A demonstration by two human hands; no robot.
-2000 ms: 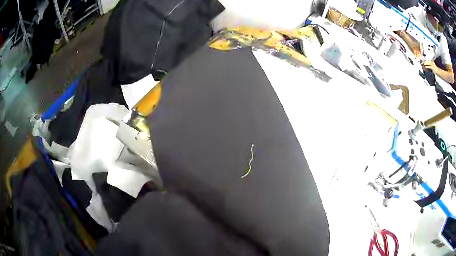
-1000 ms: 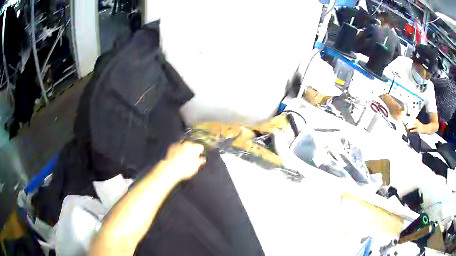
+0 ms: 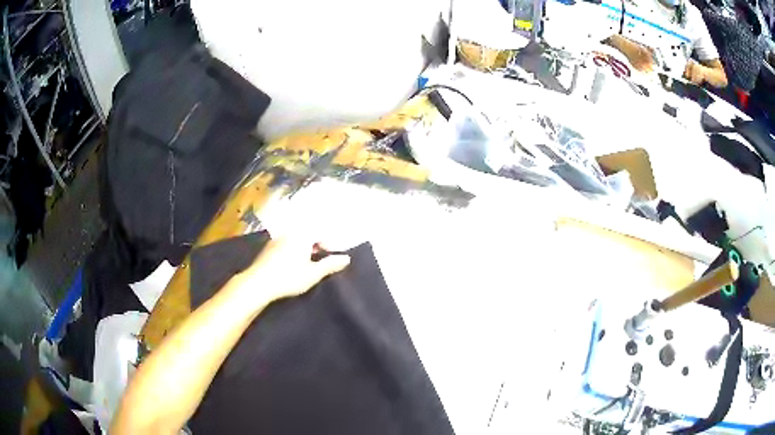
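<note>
A large dark garment panel (image 3: pixel 331 365) lies on the left part of the white sewing table, running off the lower edge of the picture. My left hand (image 3: pixel 297 262) reaches in from the lower left and lies at the panel's far end, with the thumb pointing right. The fingertips are washed out by glare, so I cannot tell whether they grip the cloth. The white sewing machine head (image 3: pixel 671 348) stands at the lower right, cut off by the frame. My right hand is not in view.
A dark garment with a pale seam line (image 3: pixel 174 161) hangs beyond the table's left edge. Worn yellow-brown tape (image 3: pixel 229 217) edges the table. Clear plastic bags (image 3: pixel 544 153) lie behind the machine. White cloth pieces (image 3: pixel 119 357) sit lower left. Another person's hands (image 3: pixel 704 73) show at the upper right.
The view has tilted down and shifted right, bringing the machine head in. My left hand came in after the first frame; the panel's far end now lies nearer, exposing the tabletop beyond.
</note>
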